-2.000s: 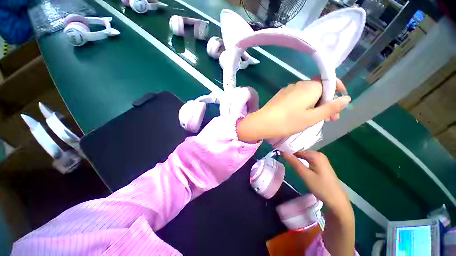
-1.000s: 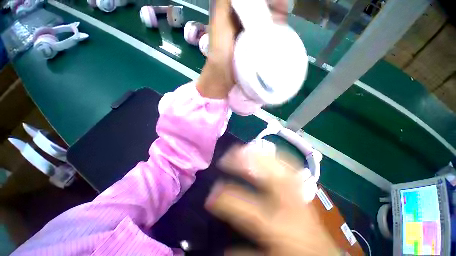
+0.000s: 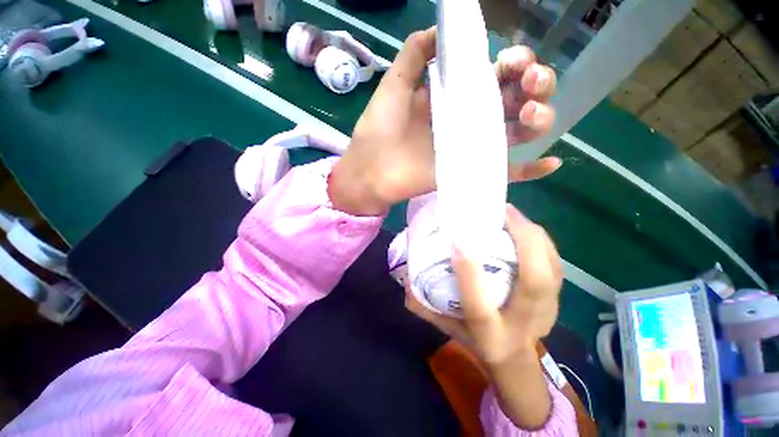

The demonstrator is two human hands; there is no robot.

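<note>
A pale pink and white headset (image 3: pixel 471 162) is held up in front of me, its white band edge-on and upright. My left hand (image 3: pixel 401 128) is around the upper part of the band, fingertips showing on its far side. My right hand (image 3: pixel 512 299) holds the lower ear cup (image 3: pixel 440 282), with a finger across its white shell. Another ear cup is partly hidden behind the headset and my hands. The black work mat (image 3: pixel 342 375) lies below. An orange-brown plate (image 3: pixel 457 375) lies partly hidden under my right wrist.
A tester (image 3: pixel 670 350) with a lit coloured screen is at the right, a headset (image 3: pixel 752 358) beyond it. One headset (image 3: pixel 265 166) lies at the mat's back edge. Others lie on the green belt (image 3: pixel 171 94). A grey post (image 3: pixel 615 60) rises behind. White headset parts (image 3: pixel 38 265) are at the lower left.
The held headset has turned edge-on. My right hand has moved from low over the mat to its lower ear cup. The view has shifted, with the tester now farther left.
</note>
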